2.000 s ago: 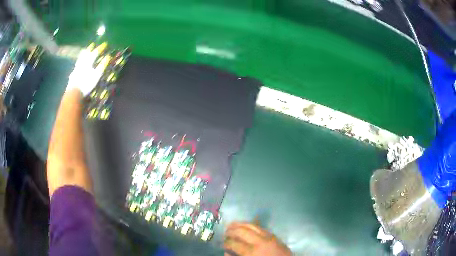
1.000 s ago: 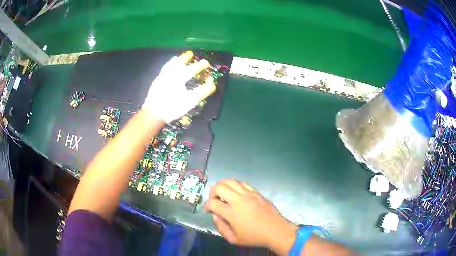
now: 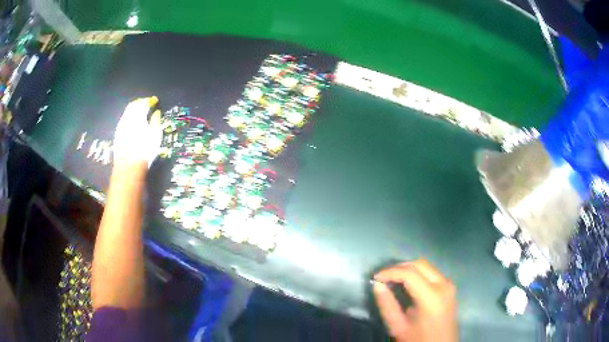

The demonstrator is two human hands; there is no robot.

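Small green circuit boards (image 3: pixel 220 177) with yellow blocks and red wires lie in close rows on a black mat (image 3: pixel 180 67). My left hand (image 3: pixel 139 133), in a white glove with yellow fingertips, is at the upper left end of the rows. Its fingertips touch or nearly touch boards there; blur hides whether it grips one. My right hand (image 3: pixel 421 300) is bare, over the bench's front edge at lower right. Its thumb and index finger are curled towards each other, with a tiny pale spot at the tips that I cannot identify.
A cloudy extraction hood (image 3: pixel 534 194) wrapped in blue plastic stands at right. White plastic pieces (image 3: pixel 507 251) and a heap of wire leads (image 3: pixel 591 247) lie beside it. A bright green conveyor (image 3: pixel 414 60) runs behind a pale worn strip (image 3: pixel 427 100). More boards (image 3: pixel 75 294) show below the bench at left.
My left hand has moved left from the upper rows, and the separate boards on the mat's left are now beside the main rows. My right hand has moved right, away from the boards.
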